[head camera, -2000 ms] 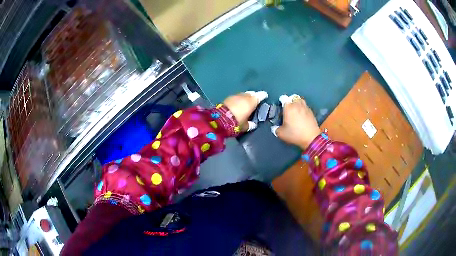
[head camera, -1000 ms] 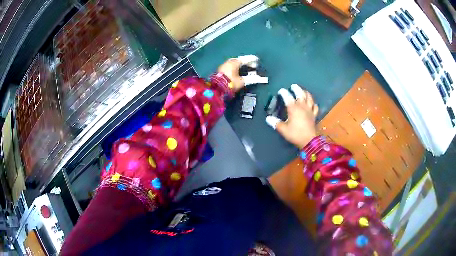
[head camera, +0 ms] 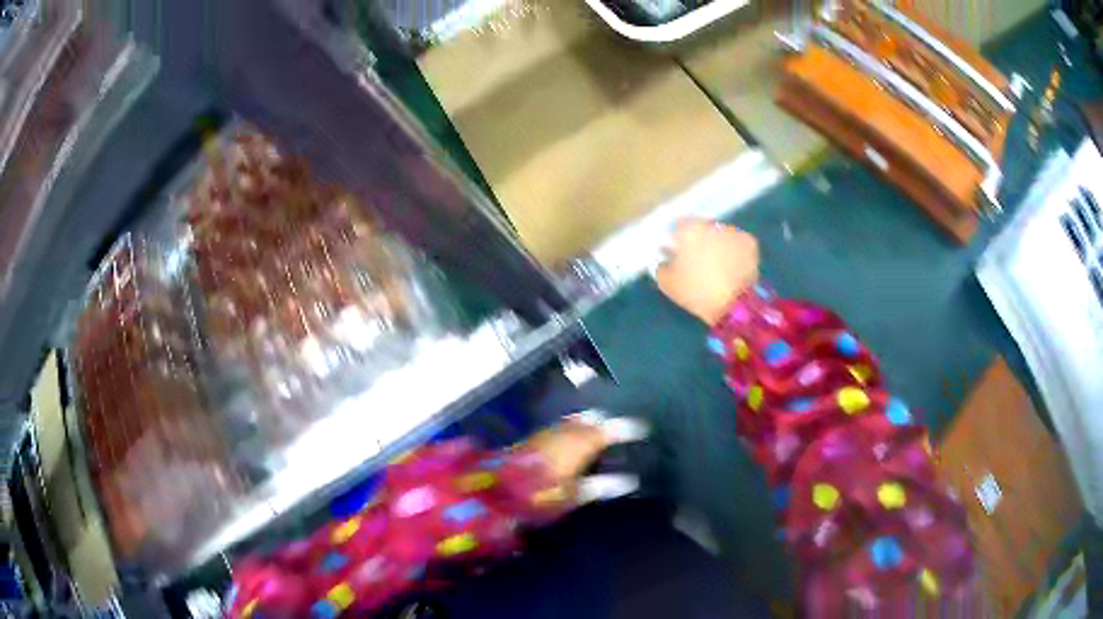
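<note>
My left hand [head camera: 578, 462] is low in the middle, blurred, with white-covered fingertips apart and pointing right. No part shows clearly between its fingers. My right hand [head camera: 710, 268] is further forward, at the white strip [head camera: 726, 206] along the bench's far left edge. Its fingers are curled and its fingertips are mostly hidden, so what it holds cannot be told. The small dark parts handled before are not clearly visible.
Orange-brown fixtures [head camera: 883, 145] with silver bars lie at the back right. A white sheet [head camera: 1050, 290] with dark pieces and an orange-brown slotted board [head camera: 1010, 484] are at right. Clear trays [head camera: 290, 266] stand left. Tan boards [head camera: 581, 121] lie ahead.
The view has swung left and forward. My right hand has left the dark part near the bench's front and moved to the far left edge. My left hand has drawn back toward my body.
</note>
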